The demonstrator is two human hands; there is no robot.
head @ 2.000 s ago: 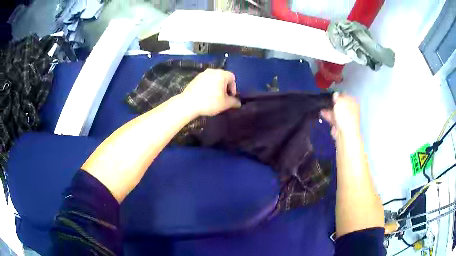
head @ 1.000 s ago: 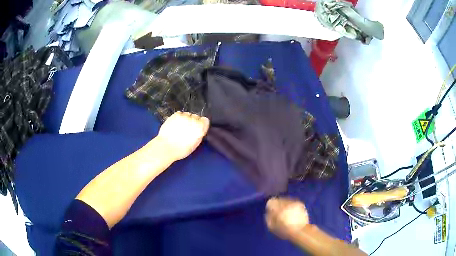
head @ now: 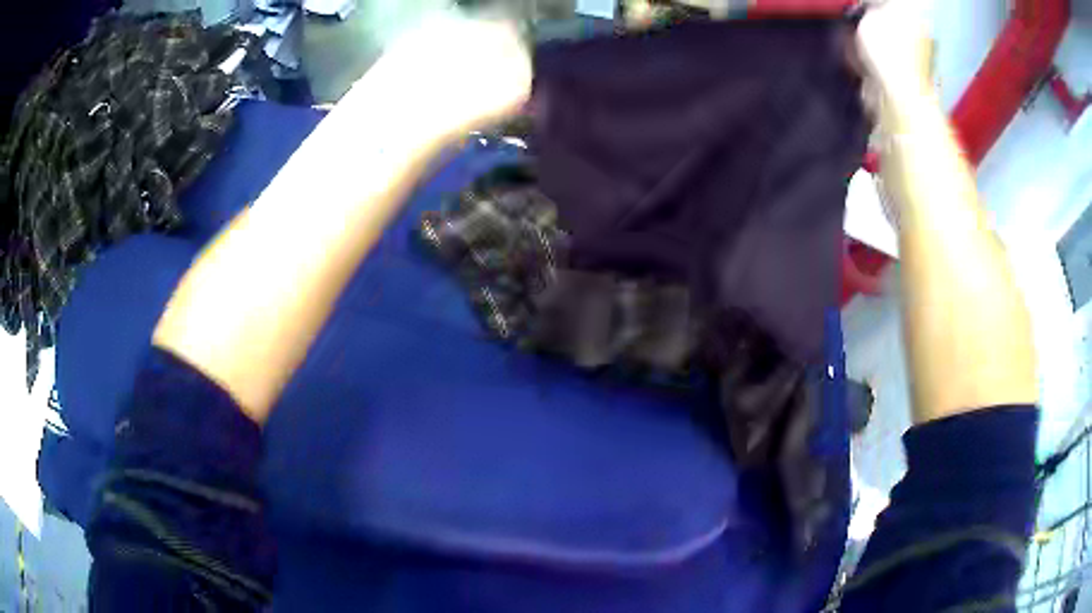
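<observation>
A plaid garment piece (head: 497, 234) with dark purple-brown lining (head: 701, 156) hangs between my two raised hands. My left hand (head: 479, 72) grips the lining's upper left corner, and my right hand (head: 892, 48) grips its upper right corner. Both hands are bright and blurred near the top edge of the view. The plaid part droops below the lining, over the navy pressing table behind the padded arm. The fingertips are not clear.
The rounded navy pressing arm (head: 515, 467) lies in front of me. A heap of plaid pieces (head: 108, 156) is at the left. Red pipes (head: 1012, 84) stand at the upper right. Wire bars show at the lower right edge. The iron is not in view.
Both hands have moved up and away from me, lifting the lining and spreading it wide. My right hand has moved from the lower middle to the upper right. The view has shifted.
</observation>
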